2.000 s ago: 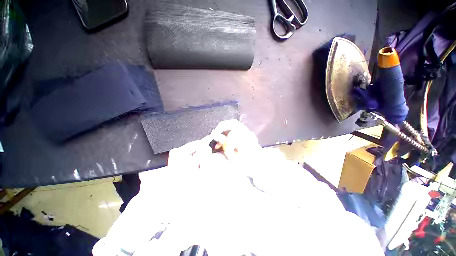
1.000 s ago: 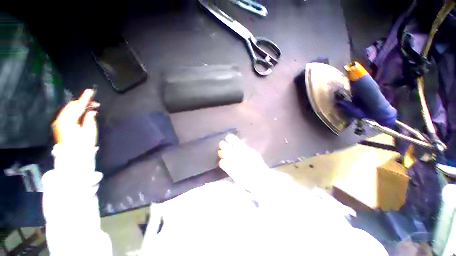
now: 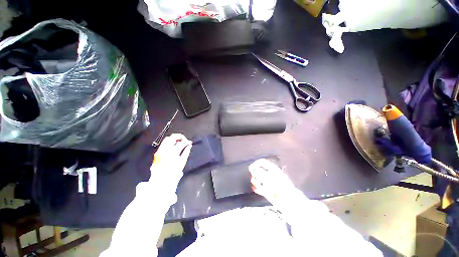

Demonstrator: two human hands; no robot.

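A dark grey rectangle [image 3: 229,181] lies at the table's front edge, with a thin bluish edge behind it. My right hand [image 3: 264,176] rests on its right part, fingers bent; whether it grips the piece is unclear. My left hand [image 3: 173,150] is at the left end of the navy cloth pile [image 3: 205,153], fingers bent and overexposed; whether it holds cloth is hidden. Slim silver tweezers [image 3: 166,129] lie just above my left hand, below the phone [image 3: 189,90]. A curled dark grey stack [image 3: 252,120] lies behind the worked piece.
Black-handled shears [image 3: 294,86] and small snips [image 3: 293,57] lie behind the stack. The iron [image 3: 366,135] stands at right with its hose. A large clear bag [image 3: 85,95] is at left, near a white slotted piece [image 3: 86,179]. A red-printed white bag [image 3: 201,12] is at the back.
The view has shifted to show more of the table's back and left. My left hand has moved right, from beside the clear bag onto the navy pile. My right hand stays on the grey piece.
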